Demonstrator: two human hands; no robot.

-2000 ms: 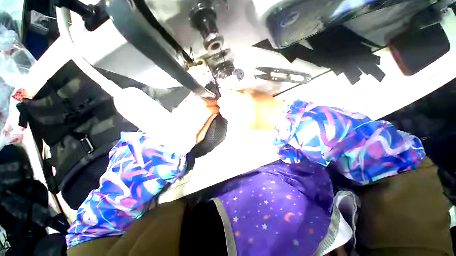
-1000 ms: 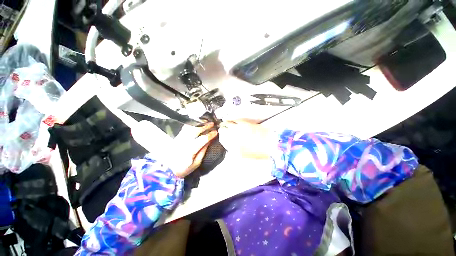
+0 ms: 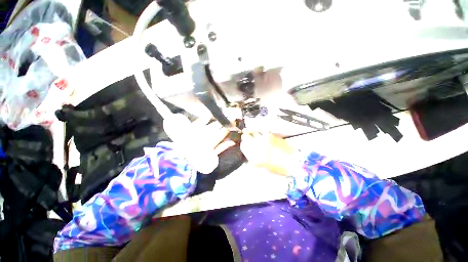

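Note:
A black mesh pad (image 3: 229, 159) lies on the white sewing machine table, partly under my hands. My left hand (image 3: 208, 146) grips its upper edge, fingertips close to the presser foot (image 3: 250, 108). My right hand (image 3: 267, 150) holds the same edge from the right, fingertips almost touching the left ones. Both hands are overexposed, so finger detail is faint. A black and camouflage panel (image 3: 110, 130) lies to the left and seems to run under my left forearm; whether it joins the mesh is hidden.
A curved guide bar (image 3: 209, 94) and white lamp tube (image 3: 149, 84) stand left of the needle. Dark snips (image 3: 304, 119), black webbing strips (image 3: 362, 113) and a dark, reddish-edged object (image 3: 442, 116) lie right. A plastic bag (image 3: 38, 66) is at the far left.
The view has shifted, so the machine and table sit differently in the picture. Both hands stay at the pad's edge by the needle. Little of the mesh's own movement can be told.

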